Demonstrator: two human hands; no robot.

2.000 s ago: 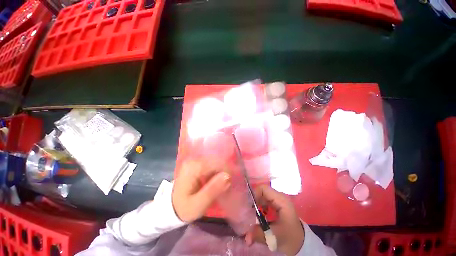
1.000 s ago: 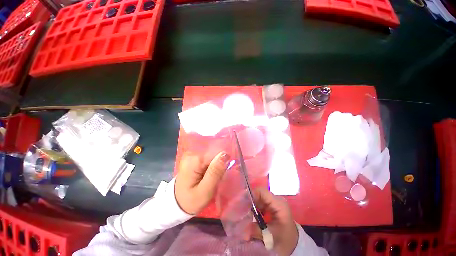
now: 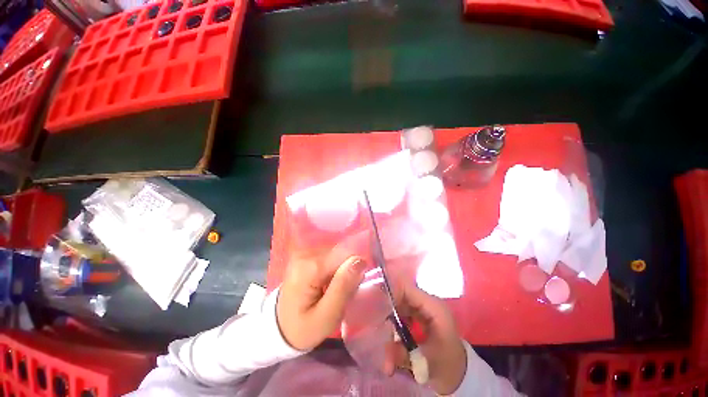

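Note:
My left hand [image 3: 317, 301] pinches a clear film sheet [image 3: 334, 213] between thumb and fingers over the red mat [image 3: 528, 326]. The sheet shows large round discs and glares white along its far edge. My right hand [image 3: 431, 329] holds scissors [image 3: 382, 267] by the handle, one part of it pale. The blades point away from me and lie along the film; whether they are apart I cannot tell. A strip of round discs [image 3: 424, 162] lies upright mid-mat, its near part glaring white. Part of the film hangs between my hands.
A clear bottle with a metal top [image 3: 475, 160], crumpled white papers [image 3: 543, 213] and loose discs [image 3: 557, 290] are on the mat's right. Plastic bags [image 3: 147, 225] lie left. Red trays [image 3: 147, 66] stand at far left, near corners [image 3: 54, 368] and top right [image 3: 543, 12]. Small yellow rings [image 3: 213, 237] dot the bench.
The film sheet has shifted and turned; its glaring edge now slants up to the right. My left hand stays close to the blades, and my right hand still holds the scissors. The view has shifted slightly.

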